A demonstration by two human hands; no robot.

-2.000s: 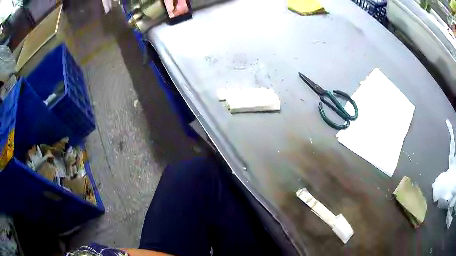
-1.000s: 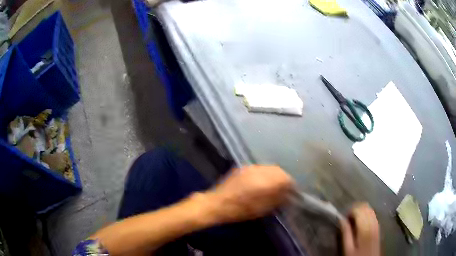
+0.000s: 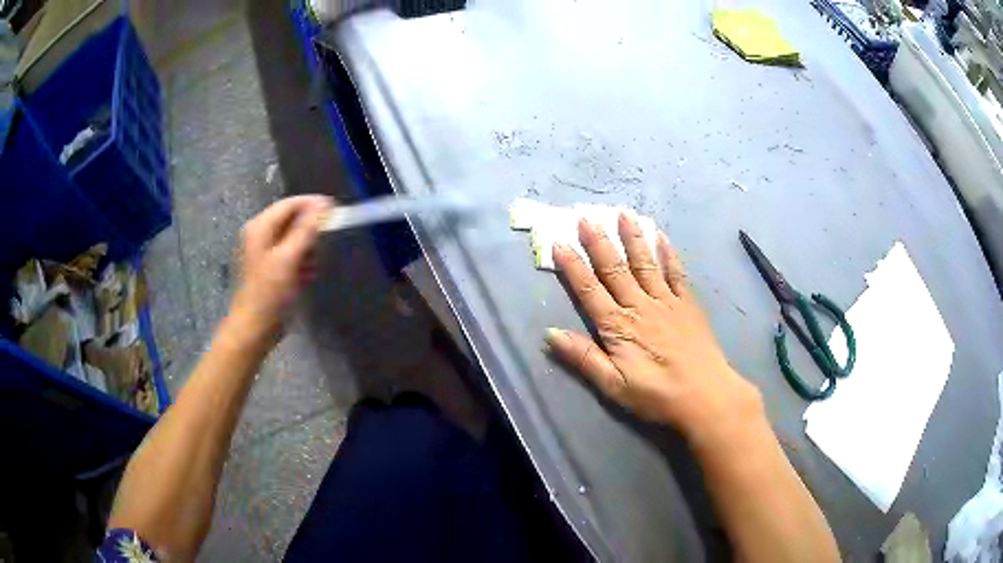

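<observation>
My left hand (image 3: pixel 284 251) is raised at the left, beyond the table edge, closed around one end of a narrow greyish strip, a folding template (image 3: pixel 379 211). The template points right over the table edge, and its far end is blurred. My right hand (image 3: pixel 632 319) lies flat, palm down, fingers spread, on the small pile of whitish finished pieces (image 3: pixel 532 214). The fingers cover much of the pile, whose left end shows a little khaki.
Scissors (image 3: pixel 812 332) with green handles touch a white interlining stack (image 3: pixel 885 374). A khaki bundle (image 3: pixel 907 544) and crumpled white waste (image 3: pixel 979 528) are cut off at lower right. A yellow-green cloth stack (image 3: pixel 757 36) lies far off. Blue crates (image 3: pixel 121 143) stand on the floor at left.
Both hands were near the front of the table with the strip between them. The left has swung up and left with the template; the right has moved onto the pile. The view has shifted.
</observation>
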